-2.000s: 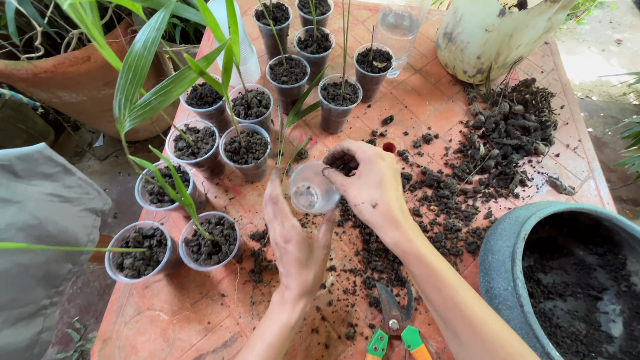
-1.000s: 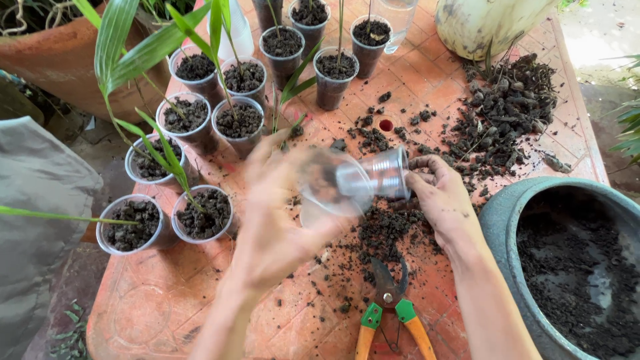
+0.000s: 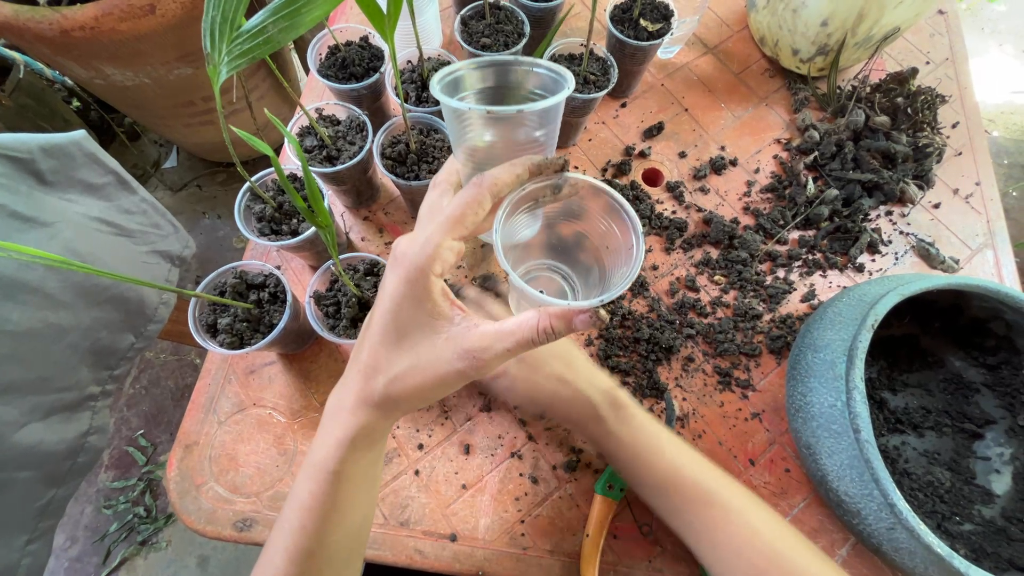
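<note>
My left hand [image 3: 440, 312] grips a clear plastic cup [image 3: 570, 240] between fingers and thumb, its mouth tilted up. Another clear plastic cup [image 3: 504, 104] shows just beyond my fingers; its lower part is partly hidden and I cannot tell what supports it. My right hand [image 3: 512, 344] is blurred and reaches under the left one, its fingers mostly hidden. Left of and behind my hands, several plastic cups of soil [image 3: 244, 308] hold green seedlings. Dark soil [image 3: 664, 320] lies scattered to the right of my hands.
A grey-blue pot [image 3: 828, 384] with soil inside stands at the right. Pruning shears [image 3: 604, 512] lie partly under my right forearm. A heap of soil and roots [image 3: 872, 160] sits by a pale container [image 3: 832, 36] at the back of the red table [image 3: 264, 456]. A terracotta pot [image 3: 160, 64] stands back left.
My right hand has moved from the right side to under my left hand. Two clear cups, close together between my hands a second ago, now show apart.
</note>
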